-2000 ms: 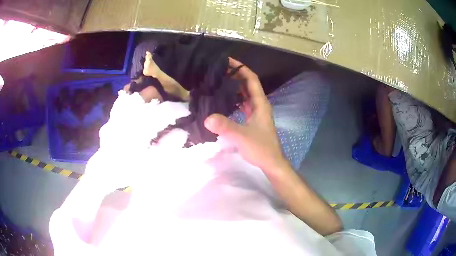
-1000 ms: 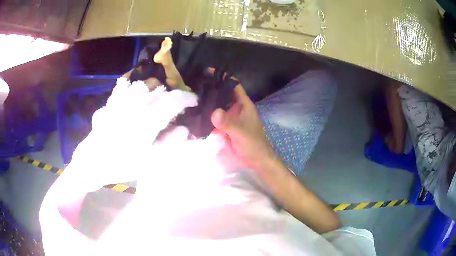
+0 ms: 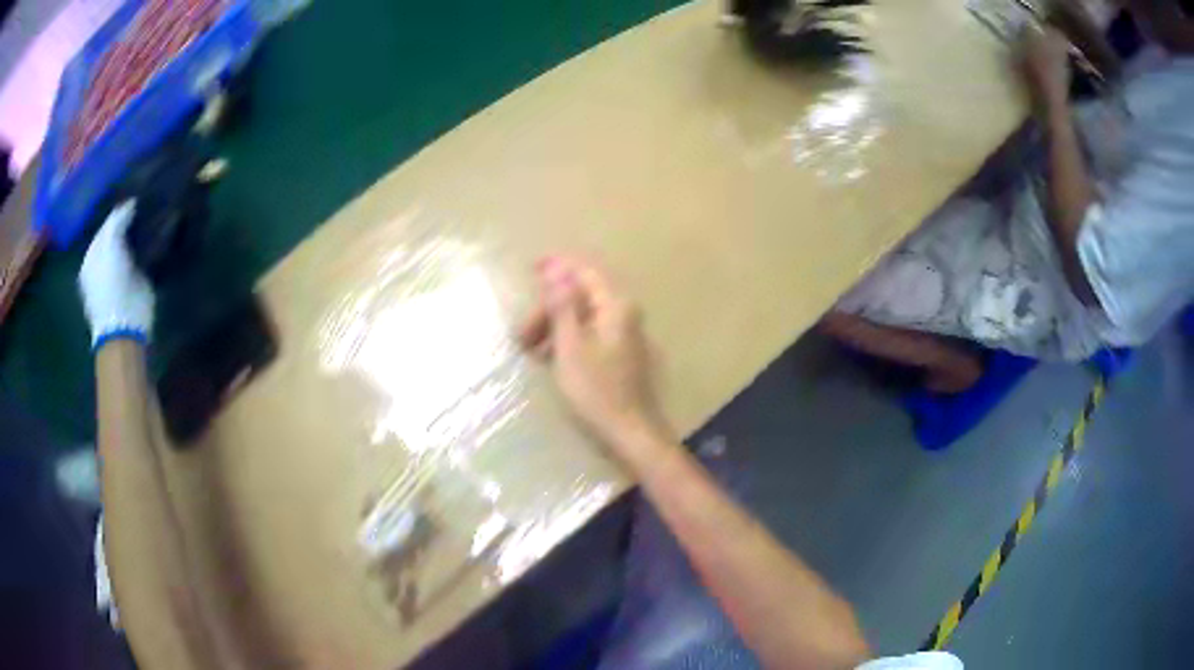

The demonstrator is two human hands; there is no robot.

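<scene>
My left hand point(image 3: 115, 282), in a white glove with a blue cuff, is at the far left with its fingers on a black spiky piece point(image 3: 170, 210) with small tan parts, over the green belt. The piece is blurred and partly hides the fingertips. My right hand point(image 3: 596, 347) is bare and above the middle of the film-covered table, fingers bent. A small dark patch shows at its fingertips; I cannot tell if it is held. A small white dish point(image 3: 393, 526) lies on a stained patch on the near part of the table point(image 3: 629, 157).
A blue tray point(image 3: 236, 46) of red parts is on the green belt point(image 3: 432, 66). A flat black thing point(image 3: 216, 367) lies at the table's left edge. Another black piece point(image 3: 799, 29) is at the far end. A seated person point(image 3: 1152, 223) works at the right, on a blue stool point(image 3: 962, 399).
The view has turned up from my lap to the table and belt. The black piece has gone from my lap to the far left with my left hand. My right hand has come off it.
</scene>
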